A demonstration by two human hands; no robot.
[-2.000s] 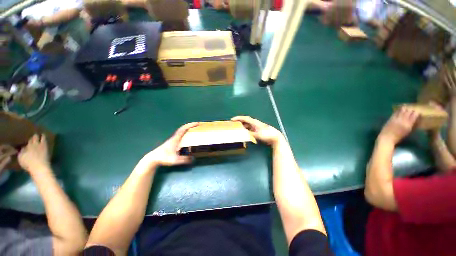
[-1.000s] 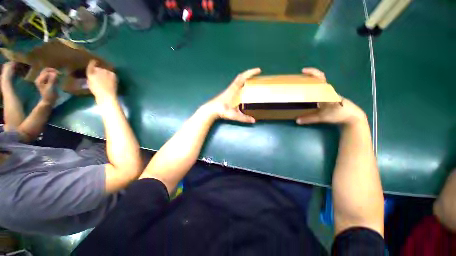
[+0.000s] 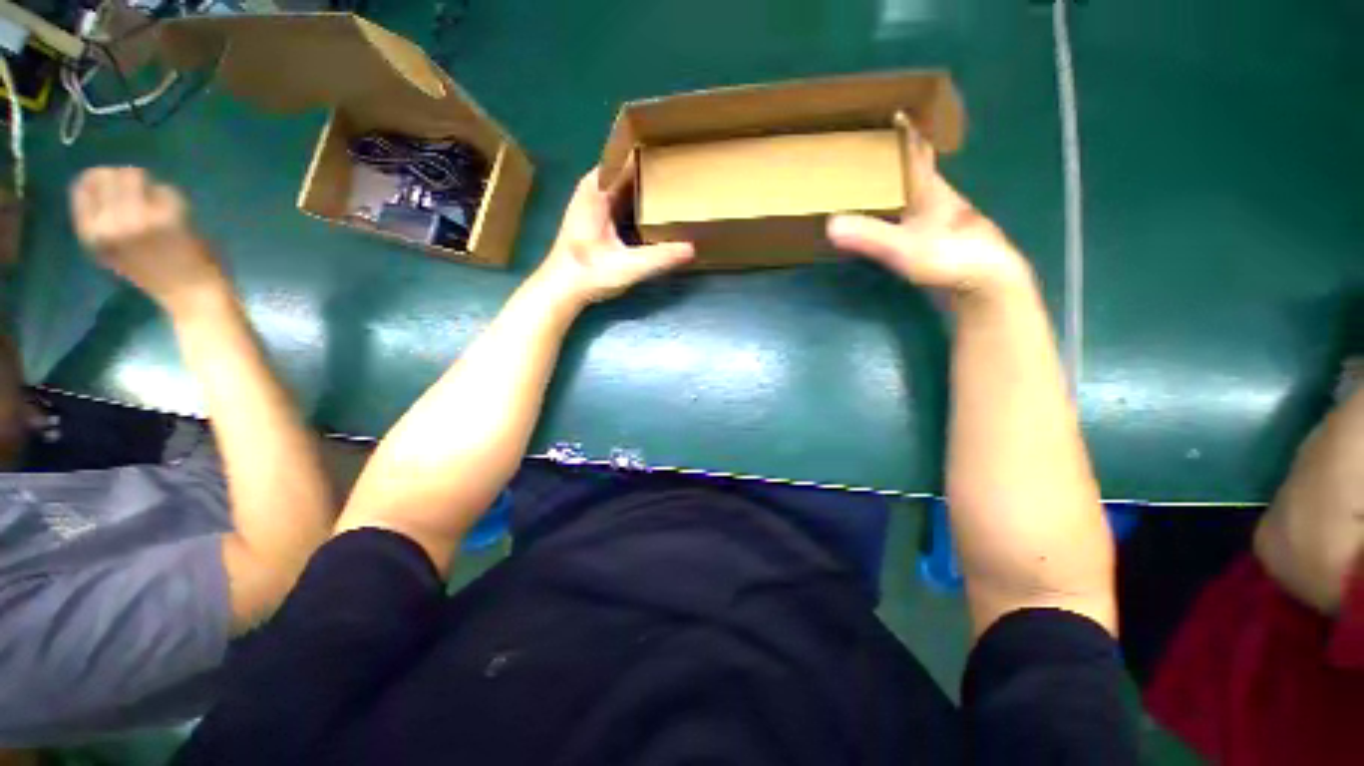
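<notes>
A brown mailer box lies on the green bench mat in front of me, a flat brown panel inside its raised rims. I cannot tell whether that panel is part of the lid. My left hand grips the box's left end, thumb along the near side. My right hand grips the right end, thumb on the near edge and fingers behind the end wall. What lies under the panel is hidden.
An open mailer box stands to the left, its lid back, with black coiled cable and a dark block inside. A neighbour's blurred hand is beyond it. Cables lie at the far left. A red-clothed person sits at right.
The lid panel of my box has changed from sloping over a dark front gap to lying between raised rims. The neighbour's hands have left the open box, now nearer mine.
</notes>
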